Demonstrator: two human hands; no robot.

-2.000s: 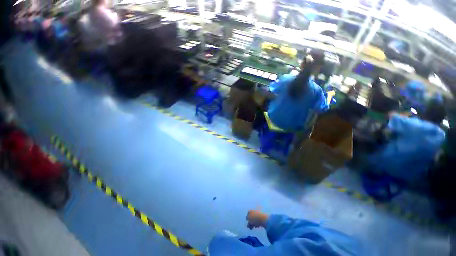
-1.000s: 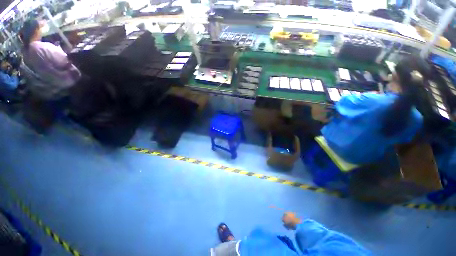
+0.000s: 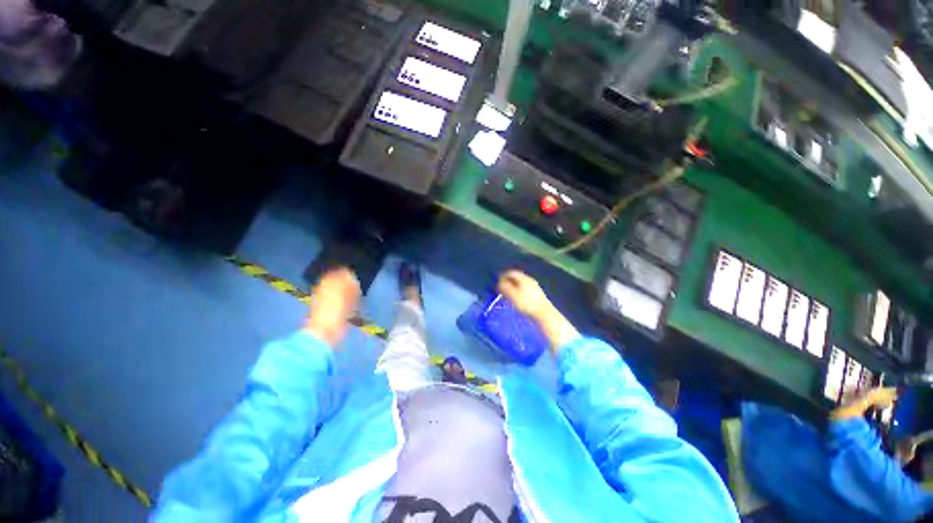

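Note:
My left hand (image 3: 336,301) is over the floor at lower left centre, blurred; I cannot tell whether it holds anything. My right hand (image 3: 524,293) is at the upper edge of a blue plastic stool (image 3: 512,332); whether it touches or grips the stool is unclear. Ahead, a dark phone tray (image 3: 394,158) lies at the bench edge with three white phones or back covers (image 3: 431,80), camera rings at their left ends, and one bare pocket nearest me.
A black fixture with a red button (image 3: 548,204) stands right of the tray. Dark trays (image 3: 317,72) lie to the left. More trays with white pieces (image 3: 767,301) lie on the green bench (image 3: 706,352) at right. Another person's hand (image 3: 864,402) is at far right. Striped tape (image 3: 268,281) crosses the floor.
The view has moved up to the bench and tilted down. Both my hands now show, where only my right did before. The stool is now right by my right hand.

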